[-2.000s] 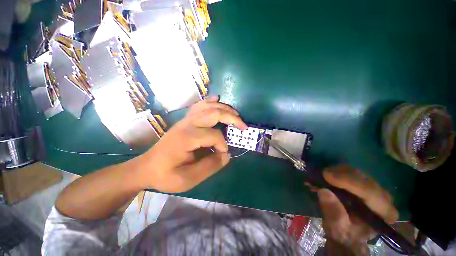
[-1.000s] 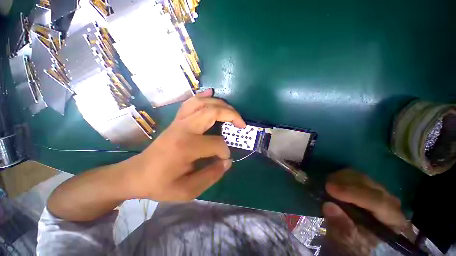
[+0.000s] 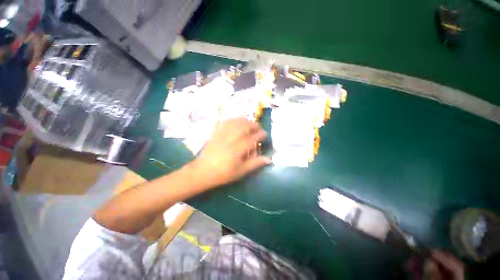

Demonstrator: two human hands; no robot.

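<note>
My left hand [image 3: 233,150] is over the fanned rows of LCD modules [image 3: 293,128], fingers bent at their near edge; blur hides whether it grips one. The phone board assembly [image 3: 356,215] lies tilted on the green mat at the lower right, its white half toward the left. My right hand [image 3: 441,265] is small, blurred and cut off by the bottom edge, around the dark handle of the soldering iron [image 3: 408,239], whose tip end is near the board's right end. Solder wire [image 3: 255,208] trails loose on the mat.
A tip cleaner tin [image 3: 476,234] stands at the right edge. A solder spool [image 3: 121,149] and stacked blister trays [image 3: 82,93] are at the left, with a grey machine housing [image 3: 137,27] behind. A cardboard box [image 3: 60,172] is below. A pale strip [image 3: 384,79] crosses the bench. Another person's arm [image 3: 35,52] shows far left.
The view has swung left and up. My left hand has left the phone board and moved to the LCD modules. The solder wire is out of its fingers. The board now lies unheld.
</note>
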